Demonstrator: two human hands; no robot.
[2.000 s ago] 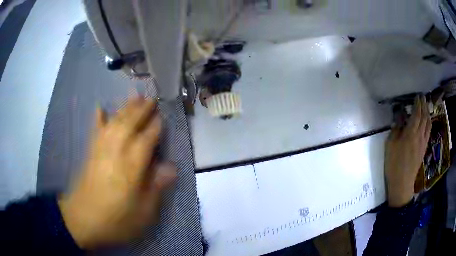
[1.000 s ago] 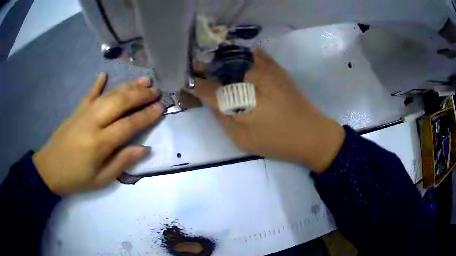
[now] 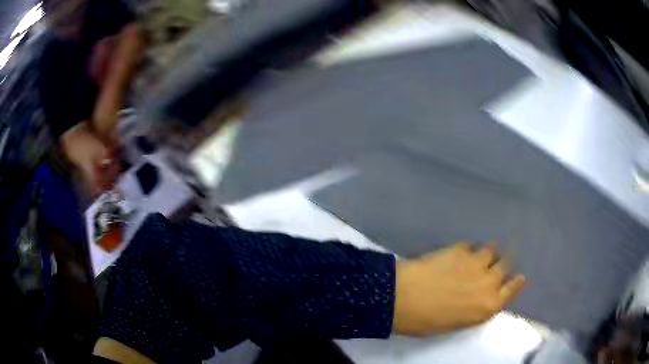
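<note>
A large grey cut panel [image 3: 441, 192] lies spread over the white table [image 3: 569, 121], with a fold or overlap line across its middle. My left hand [image 3: 455, 288] reaches in from the left in a dark blue dotted sleeve. It rests palm down on the panel's near edge, with its fingers pointing right and a little apart. I see no grip on the cloth. The picture is blurred, so the fingertips are unclear. My right hand cannot be made out. The machine head is not in view.
Another person's arm and hand [image 3: 89, 153] are at the upper left, beside a small pale surface [image 3: 167, 178] holding dark pieces and an orange-and-silver item [image 3: 110, 227]. A long dark bar [image 3: 263, 57] runs behind the panel. A blurred dark shape is at the lower right corner.
The view has swung away from the machine to the spread panel. My left hand has left the needle area and is on the cloth. My right hand has gone from view.
</note>
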